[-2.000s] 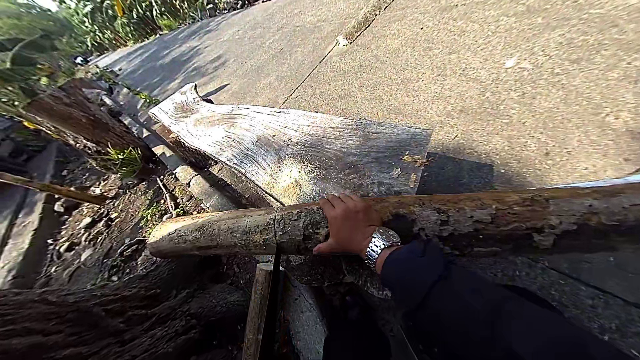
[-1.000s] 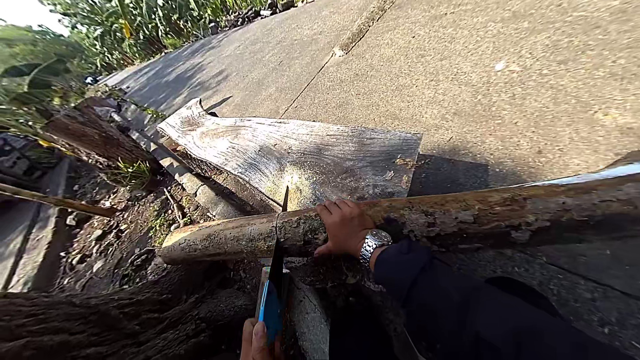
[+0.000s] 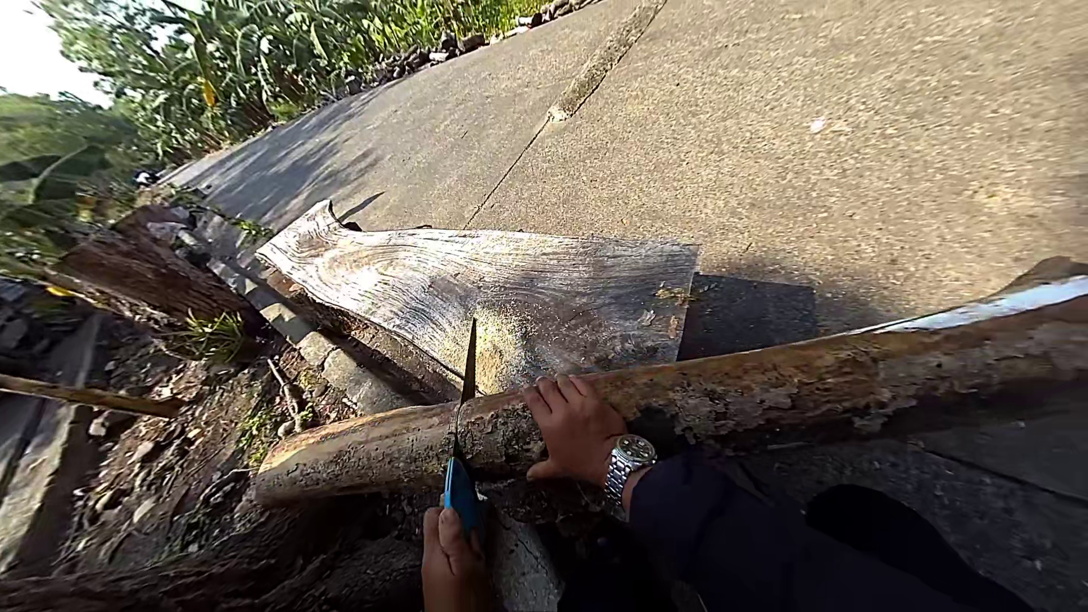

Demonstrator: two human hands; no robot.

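Note:
My left hand (image 3: 453,552) comes in from the bottom and grips the blue handle of a handsaw (image 3: 460,493). The saw's narrow dark blade lies across a long, rough-barked log (image 3: 365,455), in a cut near its left end, and its tip sticks out past the far side. Just right of the cut, my right hand (image 3: 578,429), with a metal watch at the wrist, is clamped over the top of the log, thumb on the near side. Beyond the log lies a weathered wooden slab (image 3: 586,297) with a heap of sawdust (image 3: 497,348) on it.
Concrete paving (image 3: 765,170) stretches beyond the slab. At the left stand a tree stump (image 3: 161,272) and a stone curb (image 3: 340,370), with stony soil and a thin pole (image 3: 85,395). Dark, rough wood lies along the lower left. Leafy plants grow at the upper left.
My left hand and the blue handle were out of view two seconds ago and have come in from below. The blade reaches farther past the log than a second ago. My right hand stays on the log.

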